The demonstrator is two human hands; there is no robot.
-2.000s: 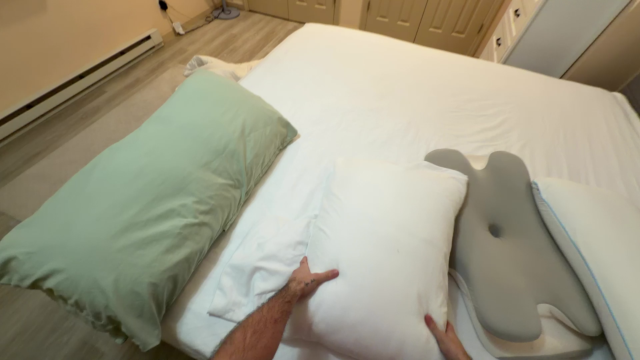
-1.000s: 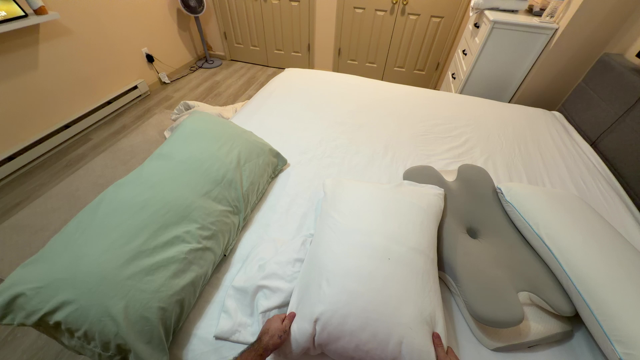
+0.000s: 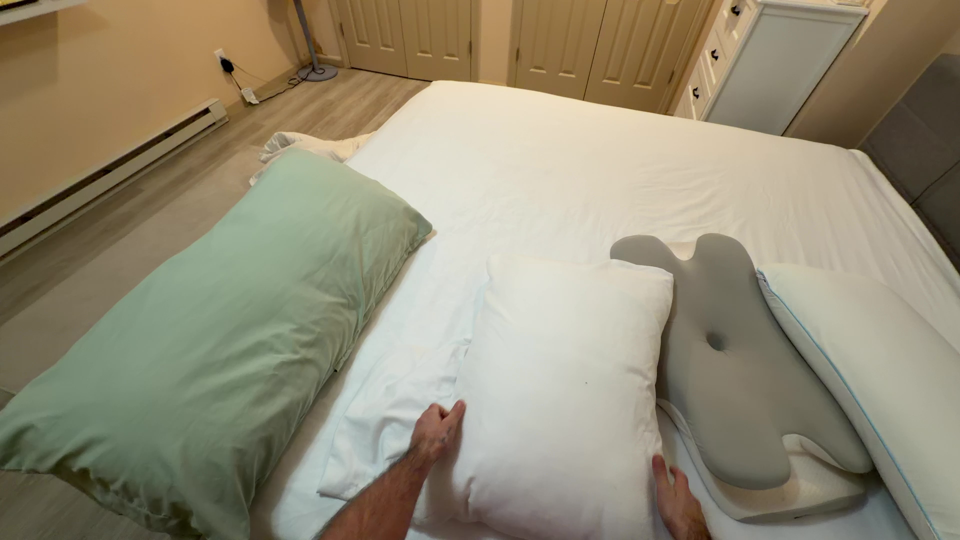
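Observation:
A plump white pillow [image 3: 570,390] lies on the white-sheeted bed [image 3: 570,150] between my hands. My left hand [image 3: 439,431] grips fabric at the pillow's left edge, its fingers curled and thumb on top. Against the lower right side rests my right hand [image 3: 675,491], fingers partly apart; its grip is not clear. Loose white fabric [image 3: 375,427], perhaps a pillowcase, spreads flat left of the pillow and partly beneath it. On the left lies a long green pillow [image 3: 225,322]. A gray contoured foam pillow [image 3: 727,382] is just right of the white one.
Another white pillow with blue piping [image 3: 877,375] lies at the far right. Bunched pale cloth [image 3: 307,145] sits past the green pillow. A white dresser [image 3: 780,67], closet doors [image 3: 600,45] and a baseboard heater [image 3: 112,176] stand around the bed.
My left hand has moved up along the pillow's left edge since one second ago. The view first lifted, then dipped slightly.

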